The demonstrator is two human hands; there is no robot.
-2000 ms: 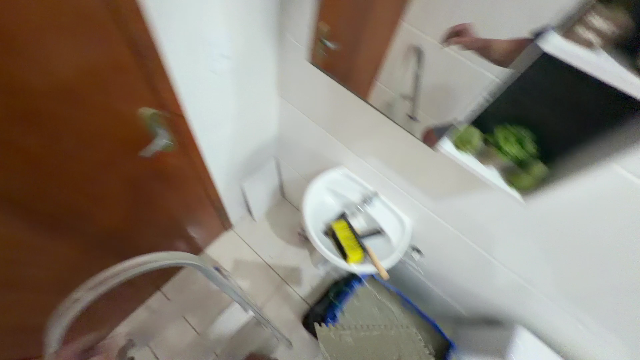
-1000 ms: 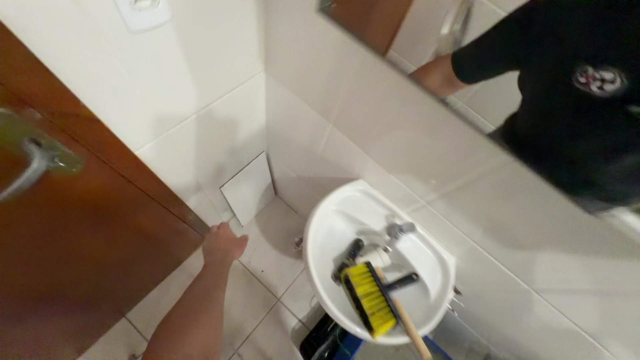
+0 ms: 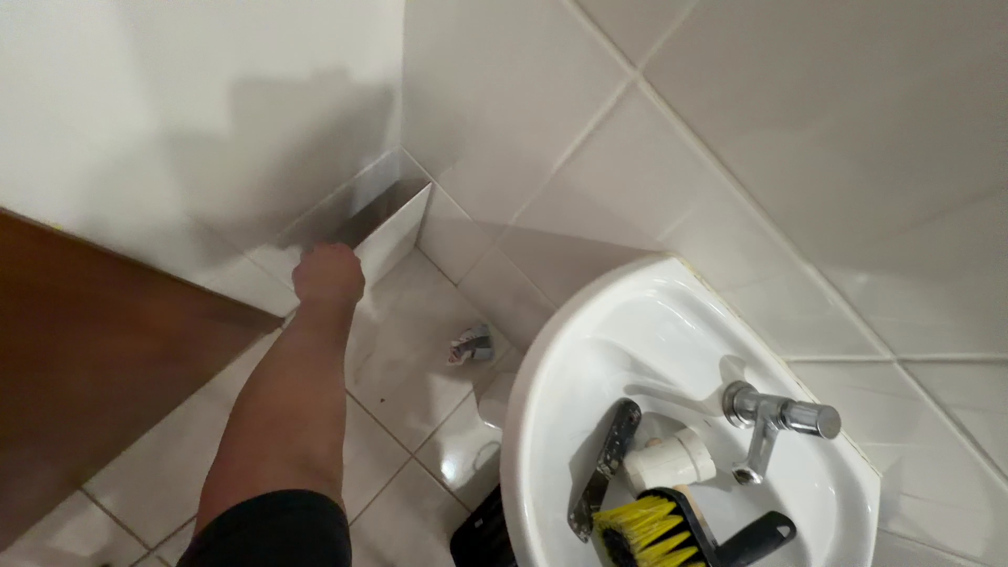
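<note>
My left hand (image 3: 329, 274) reaches down to the floor corner, its fingers closed around the near left end of a white ceramic tile piece (image 3: 394, 236). The tile stands on edge, tilted away from the wall, with a shadowed gap behind it. My fingertips are partly hidden. My right hand is out of view. To the right, a white washbasin (image 3: 524, 441) holds a paint-spattered scraper or putty knife (image 3: 606, 468), a white plastic pipe fitting (image 3: 669, 462) and a yellow-bristled brush (image 3: 650, 531). A black handle (image 3: 757, 539) lies beside the brush.
A chrome tap (image 3: 760, 417) juts over the basin. A crumpled scrap (image 3: 471, 345) lies on the tiled floor. The brown wooden door (image 3: 102, 370) is at left, and a black container (image 3: 484, 535) sits partly beneath the basin.
My left hand has moved to the tile and closed on its end. The tile, near the wall one second ago, now tilts out from it. The view has moved much closer.
</note>
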